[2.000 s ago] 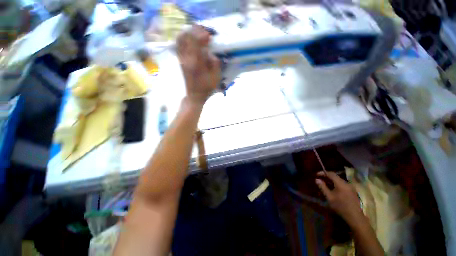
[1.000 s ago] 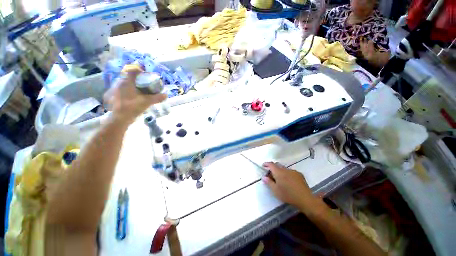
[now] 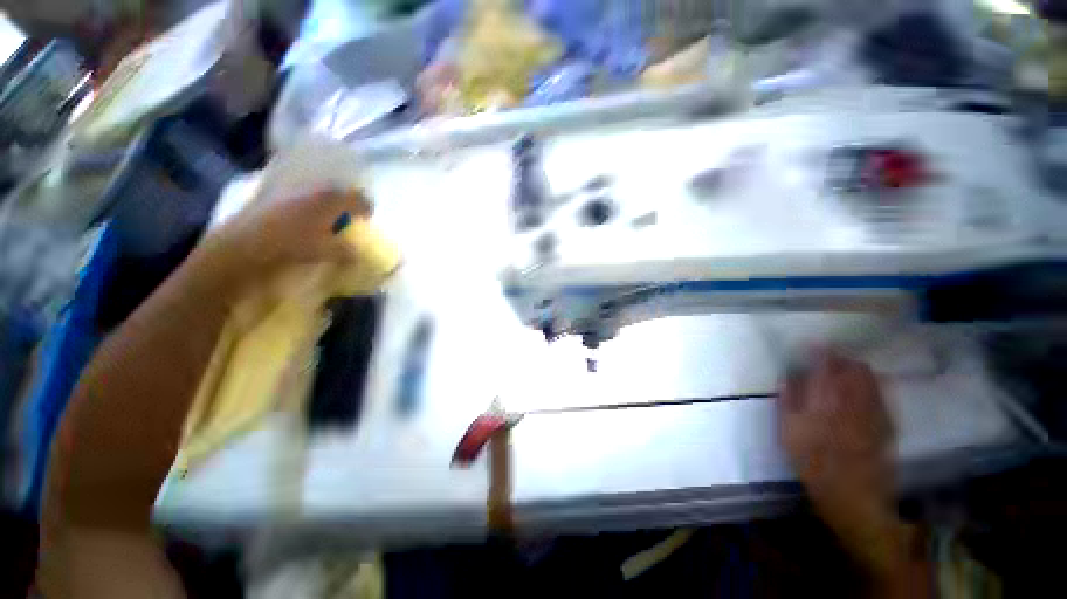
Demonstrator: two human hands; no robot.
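Note:
The white sewing machine head (image 3: 725, 222) with a blue stripe stands upright on the white table (image 3: 632, 451). The view is strongly blurred. My left hand (image 3: 298, 228) is left of the machine, over the pale yellow fabric, with its fingers against a pale yellow cone (image 3: 373, 252) with a dark blue spot; whether it grips the cone is unclear. My right hand (image 3: 837, 410) is low over the table under the right part of the machine arm. Its fingers are blurred, and I cannot make out the screwdriver in it.
A black phone (image 3: 345, 363) and blue snips (image 3: 414, 365) lie left of the machine, beside yellow fabric (image 3: 252, 369). A brown strip (image 3: 500, 480) with a red end (image 3: 477, 438) hangs at the front edge. Blue and yellow cloth lies behind the machine.
The view has swung left and down. My left hand has moved from above the table behind the machine's left end to the yellow cone. The thin shaft at my right hand no longer shows clearly.

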